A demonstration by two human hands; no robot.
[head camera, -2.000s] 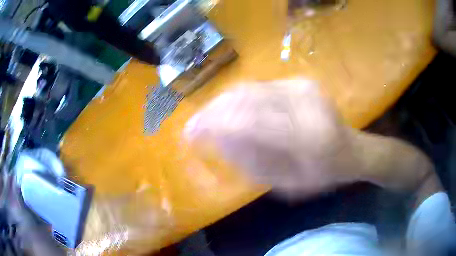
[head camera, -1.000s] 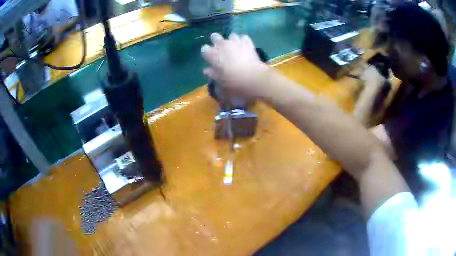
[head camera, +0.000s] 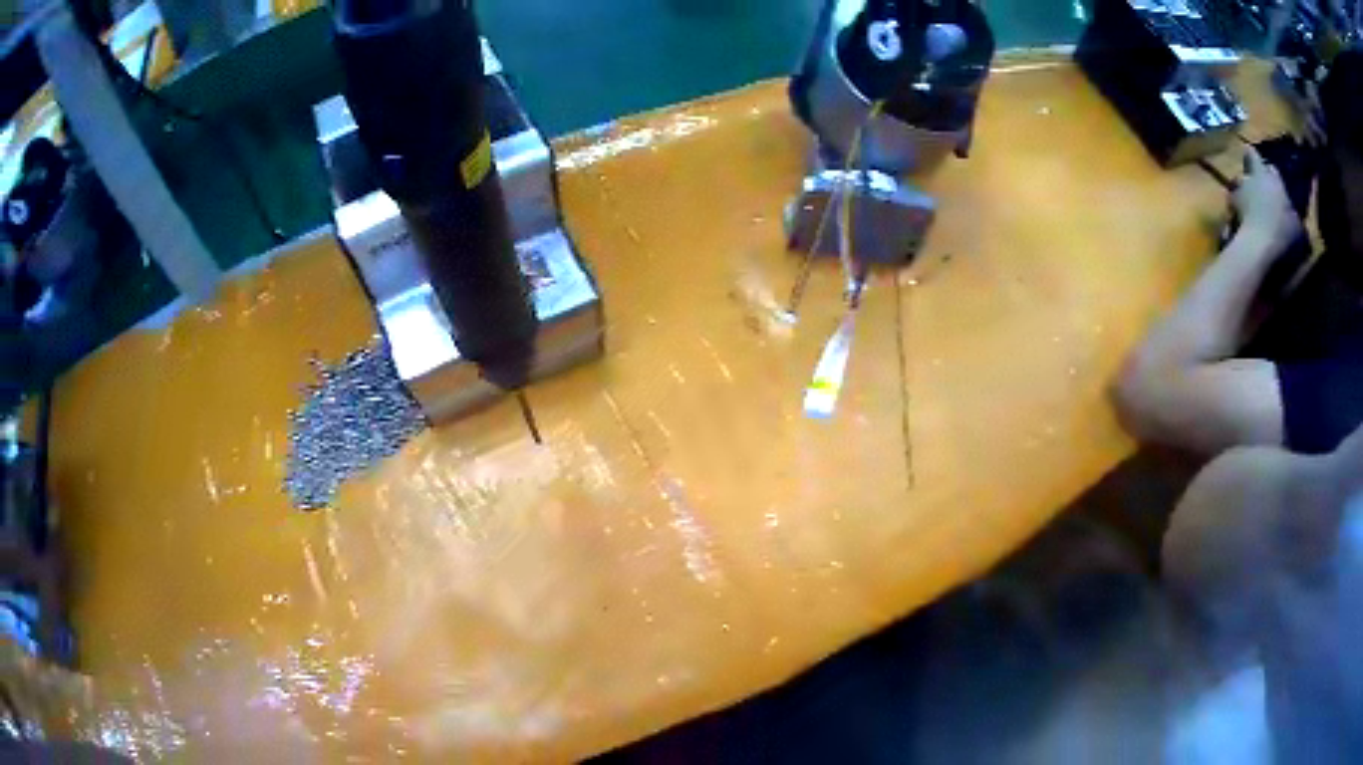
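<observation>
A camera unit (head camera: 897,90) with a black round top and silver body stands at the bench's back edge, right of centre. Its thin wires hang forward over its base (head camera: 861,218), and a white and yellow tag (head camera: 825,374) lies on the bench below. A black screwdriver (head camera: 456,209) with a yellow mark is upright over the silver stepped screw feeder (head camera: 426,336). A grey heap of screws (head camera: 344,426) lies left of the feeder. Neither of my hands shows; a blurred bare arm and pale sleeve are at the lower right edge.
The orange bench (head camera: 598,598) has shiny scuffs. A green conveyor (head camera: 658,60) runs behind it. A person in dark clothes (head camera: 1323,329) sits at right, near another dark and silver feeder (head camera: 1158,90). Dark units are at the far left edge, partly cut off.
My right hand was over the camera unit one second ago and has left it. The unit stands alone, with its round top uncovered. The view has shifted.
</observation>
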